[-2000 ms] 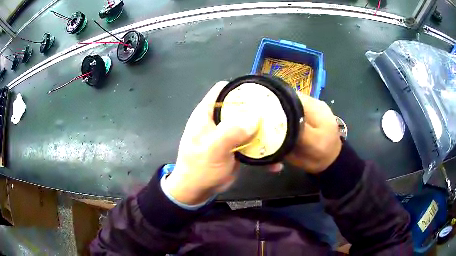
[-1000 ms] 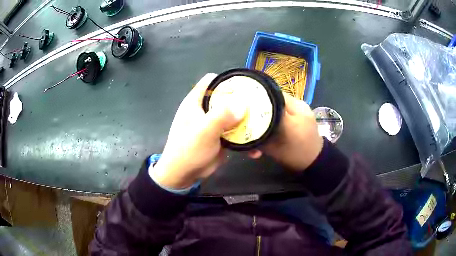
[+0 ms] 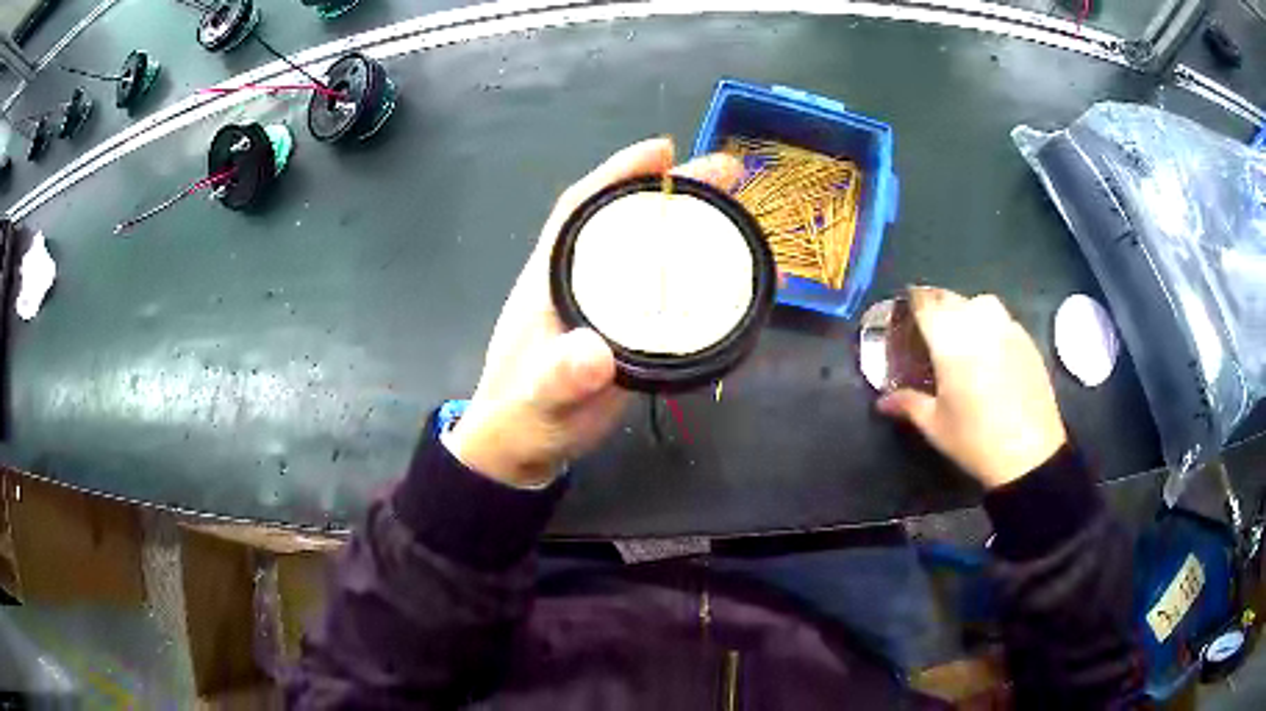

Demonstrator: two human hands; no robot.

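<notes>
My left hand [image 3: 549, 347] holds a black round lamp housing [image 3: 761, 327] in front of me, its open face up towards the camera. A white circuit board [image 3: 664, 278] fills the face. A yellow stick [image 3: 667, 181] stands at its upper edge. Red and black wires hang below the housing. My right hand [image 3: 979, 382] is at a silver reflector disc [image 3: 878, 347] on the mat, with thumb and fingers at the disc's right side; whether they grip it is unclear. The blue parts bin [image 3: 875, 257] with yellow sticks is just beyond the housing.
Several black lamp units with red wires [image 3: 247, 167] are at the upper left. A white disc [image 3: 1086, 339] and a clear plastic bag [image 3: 1180, 264] lie at the right. A pale metal rail [image 3: 555, 25] curves behind. A blue tank [image 3: 1180, 597] is below the mat's edge.
My right hand has left the housing and moved right to the silver disc. My left hand alone holds the housing, and its thumb has moved off the white board to the rim.
</notes>
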